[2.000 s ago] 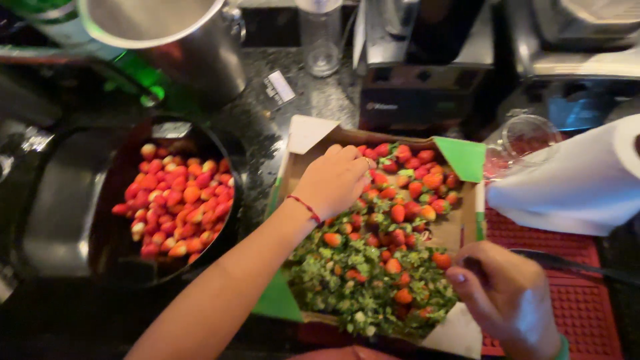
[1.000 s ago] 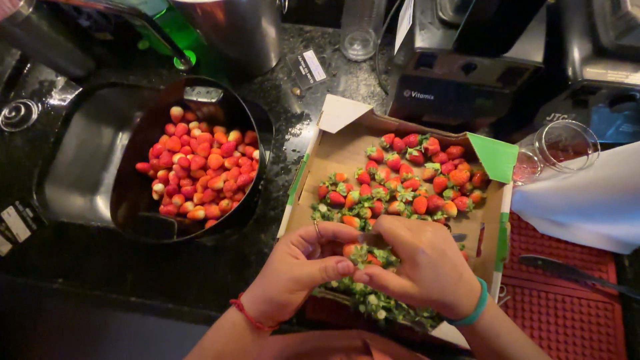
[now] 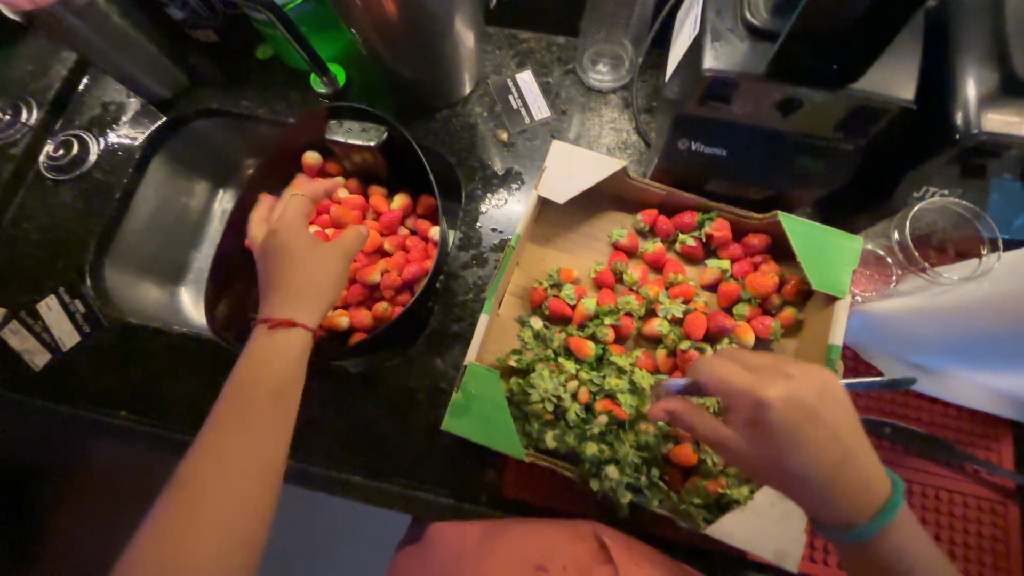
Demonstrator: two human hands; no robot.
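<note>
My left hand (image 3: 300,252), with a thin red cord at its wrist, is over the dark bowl (image 3: 436,184) of hulled strawberries (image 3: 392,264), its fingers spread at the fruit; whether a berry is between them is hidden. My right hand (image 3: 768,424) holds a small knife (image 3: 878,384), whose ends show on both sides of the fist, above a cardboard box (image 3: 552,228) with green and white corners. Whole strawberries (image 3: 694,326) fill the box's upper and middle part. Cut-off green leafy tops (image 3: 592,432) are heaped in its lower part, with a few red pieces among them.
The bowl rests partly over a steel sink (image 3: 172,232). Behind are a metal container (image 3: 424,48), a glass (image 3: 606,56) and a Vitamix blender base (image 3: 720,152). At the right lie clear cups (image 3: 944,240), white paper (image 3: 952,328), a black-handled knife (image 3: 928,440) and a red mat (image 3: 960,512).
My left hand has moved from beside my right hand over the box, where both were one second ago, left to the bowl. My right hand has stayed over the box.
</note>
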